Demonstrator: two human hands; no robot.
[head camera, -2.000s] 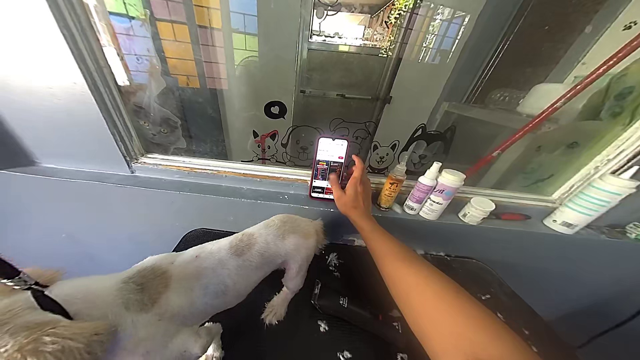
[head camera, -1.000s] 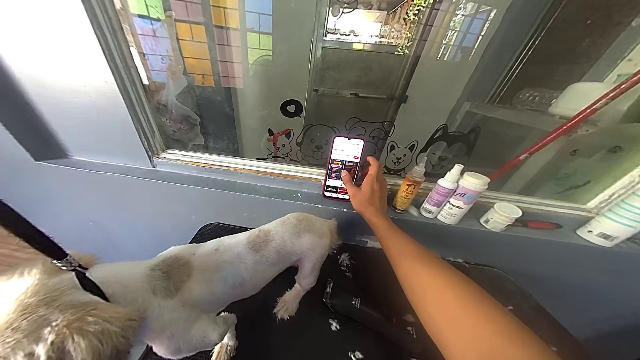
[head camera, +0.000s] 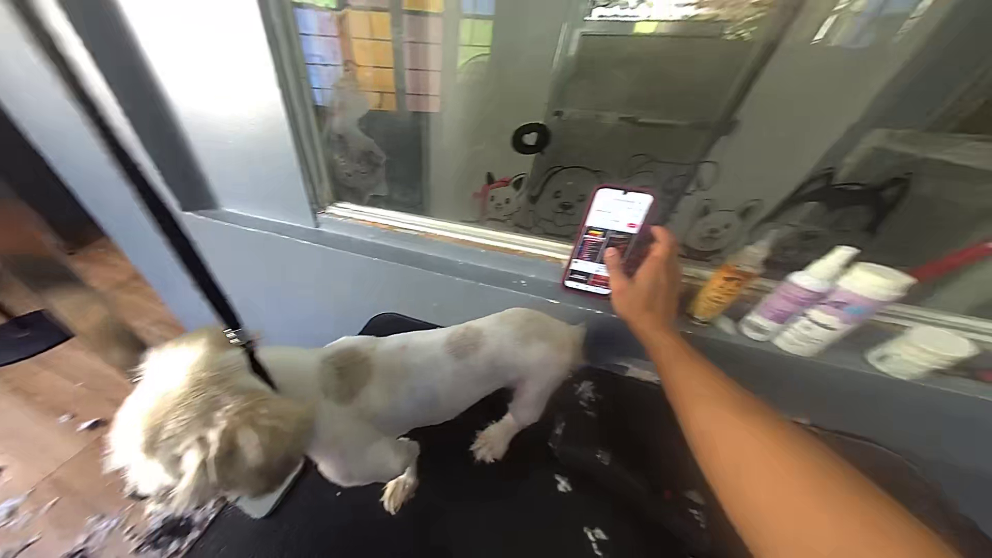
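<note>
My right hand (head camera: 649, 283) is at a smartphone in a red case (head camera: 607, 242) that stands upright on the window ledge. The thumb lies over the lit screen and the fingers are behind the phone's right edge; whether they grip it is hard to tell. Below and to the left, a white dog with tan patches (head camera: 434, 364) stands on a black grooming table (head camera: 465, 511), its coat short on the body and long on the head. A black leash (head camera: 167, 209) runs up from its neck. My left hand is out of view.
Right of the phone on the ledge (head camera: 465, 267) are an amber spray bottle (head camera: 725, 288), a white-and-purple spray bottle (head camera: 798, 294), a white bottle (head camera: 845, 310) and a white jar (head camera: 921, 353). A window with dog drawings rises behind. Cut hair lies on the floor (head camera: 70, 449) at left.
The view has swung left, showing more of the dog's head and the floor. The dog's head now hangs at the table's left edge. My right hand stays at the phone.
</note>
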